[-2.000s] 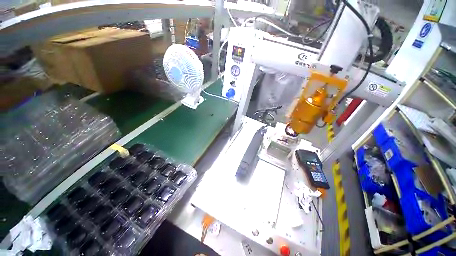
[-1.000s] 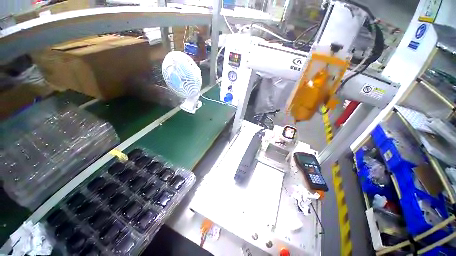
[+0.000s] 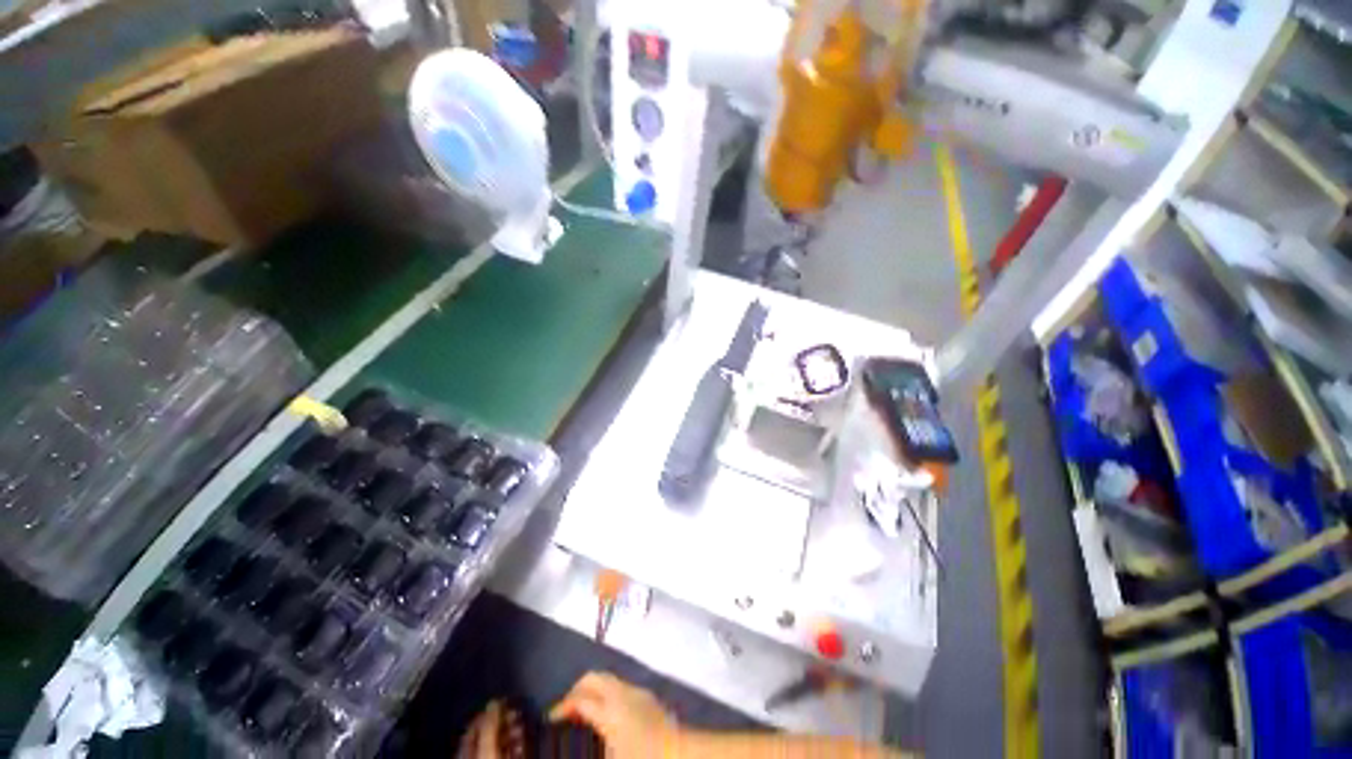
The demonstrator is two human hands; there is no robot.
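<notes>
My right hand (image 3: 630,715) is at the bottom edge, bare and blurred, its forearm running right. Part of my left hand (image 3: 482,733) shows beside it, cut off by the edge. Something dark (image 3: 546,734) lies between them, too blurred to name; I cannot tell whether either hand grips it. A housing (image 3: 820,369) with a black rounded-square rim and pale centre sits at the back of the white machine table (image 3: 727,541). The blister tray (image 3: 349,556) at left holds black parts in its pockets.
The orange dispensing head (image 3: 819,126) hangs behind the housing. A drag chain (image 3: 704,423), teach pendant (image 3: 910,411) and tissue (image 3: 882,497) lie on the machine table. The red emergency stop (image 3: 830,644) is on its front edge. Fan (image 3: 478,131), stacked trays (image 3: 141,408) and carton (image 3: 223,141) stand left, blue bins (image 3: 1157,430) right.
The view has tilted down and both hands have come in at the bottom edge. The dispensing head has moved off the housing, which now shows fully.
</notes>
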